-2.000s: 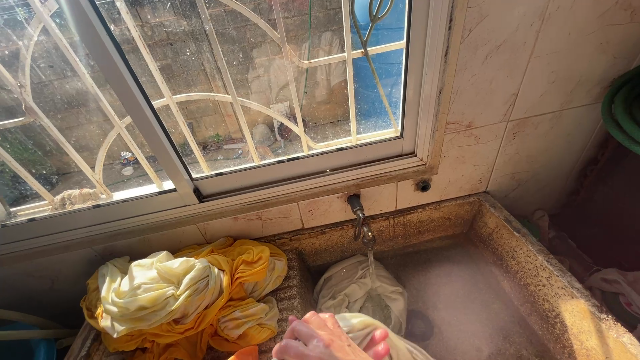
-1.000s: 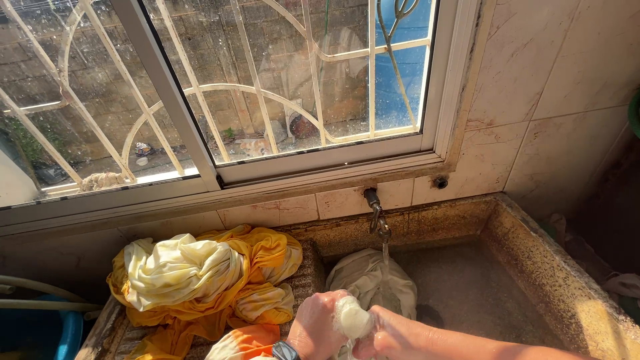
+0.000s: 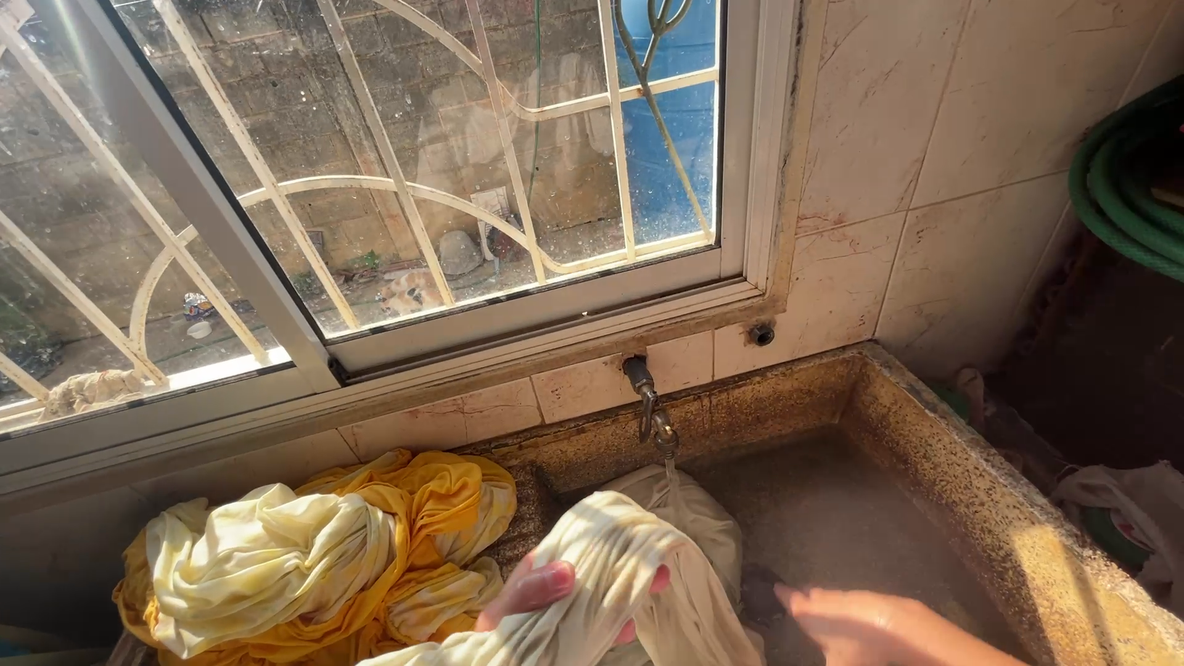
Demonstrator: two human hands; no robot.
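Note:
My left hand (image 3: 541, 592) grips a wet cream cloth (image 3: 610, 564) at the bottom middle, with the fabric draped over its fingers. To the right, my right hand (image 3: 846, 615) is low over the basin, its fingertips beside a dark round spot in the water; whether it touches anything I cannot tell. A metal tap (image 3: 659, 425) runs water onto a pale cloth bundle (image 3: 712, 527) lying in the concrete sink (image 3: 925, 444). A yellow and cream cloth heap (image 3: 277, 564) rests left of the basin.
A sliding window (image 3: 555, 324) with a white metal grille stands behind the sink. A capped pipe stub (image 3: 761, 334) projects from the tiled wall. A coiled green hose (image 3: 1124, 185) hangs at the right, above crumpled pale fabric (image 3: 1133, 509).
My hands were close together around bunched cloth one second ago. Now they are apart, the right one lower over the basin, and the cream cloth hangs looser over my left hand.

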